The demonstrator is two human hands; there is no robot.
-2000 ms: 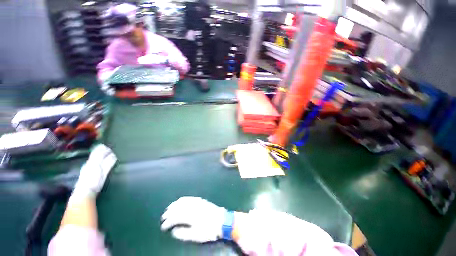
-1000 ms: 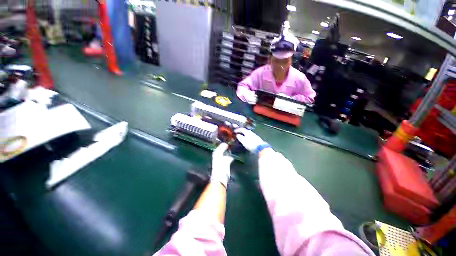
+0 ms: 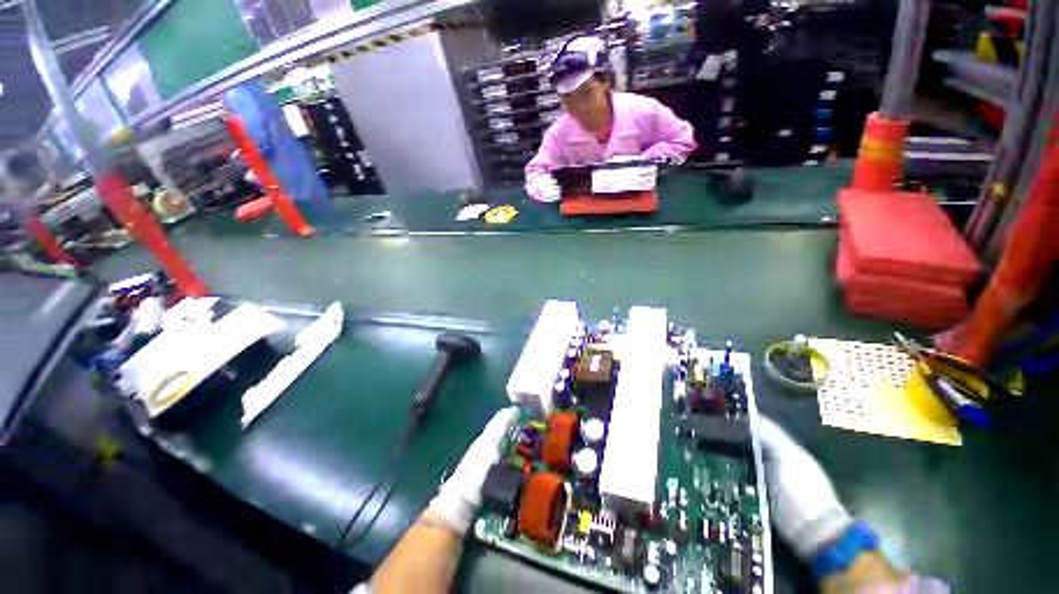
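Note:
A large green power supply board (image 3: 697, 499) is in front of me, component side up, with a long white-silver heatsink bar (image 3: 635, 406), a shorter silver heatsink block (image 3: 546, 354), two orange toroidal inductors (image 3: 542, 506) and a brown transformer (image 3: 593, 368). My left hand (image 3: 474, 470), in a white glove, holds the board's left edge. My right hand (image 3: 799, 485), in a white glove with a blue wrist band (image 3: 845, 550), holds its right edge. The fingers of both hands are partly hidden by the board.
A black barcode scanner (image 3: 439, 371) with its cable lies left. A crumpled white strip (image 3: 293, 363) is farther left. A tape roll (image 3: 797, 363), label sheet (image 3: 888, 395), side cutters (image 3: 958, 389) and red foam pads (image 3: 906, 258) are right. A coworker in pink (image 3: 610, 128) sits opposite.
The board has come from the far part of the bench to close in front of me. My hands have moved apart to its two side edges. The view has turned right.

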